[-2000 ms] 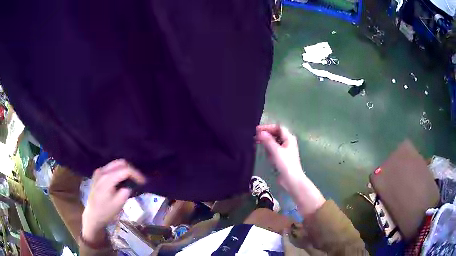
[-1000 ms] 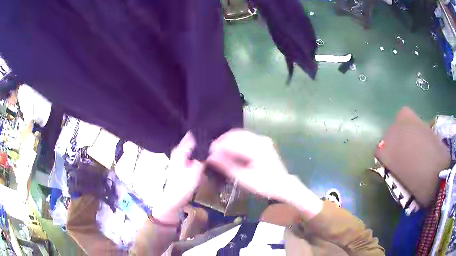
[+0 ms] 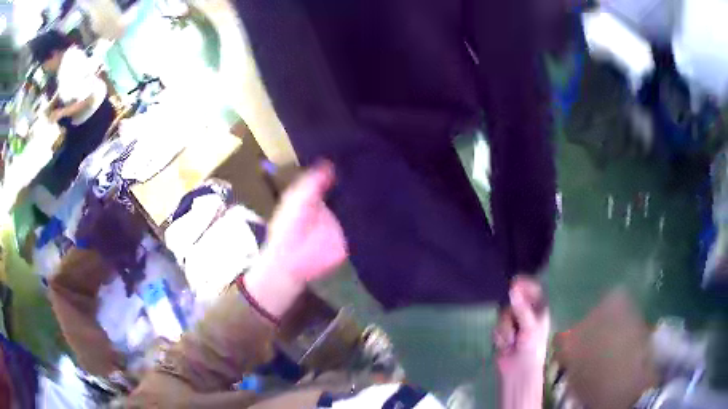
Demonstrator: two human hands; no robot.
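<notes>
A dark purple-black garment (image 3: pixel 399 184) hangs in front of me, its lower edge at mid view. A long dark sleeve (image 3: pixel 523 160) hangs at its right side. My right hand (image 3: pixel 524 323) is closed around the lower end of the sleeve; any tool in it cannot be made out. My left hand (image 3: pixel 307 236) is at the garment's left edge, thumb side up and fingers curled. Blur hides whether it pinches the cloth.
A person (image 3: pixel 80 88) in a light top and dark lower clothes is at the upper left. Cartons (image 3: pixel 247 168) and heaped cloth (image 3: pixel 211 232) lie on the left. A brown padded piece (image 3: pixel 607 351) is at the lower right, over the green floor (image 3: pixel 631 232).
The view has swung left. My hands, together at the garment's lower edge one second ago, are now apart. My right hand has moved right to the sleeve end, my left to the garment's left edge.
</notes>
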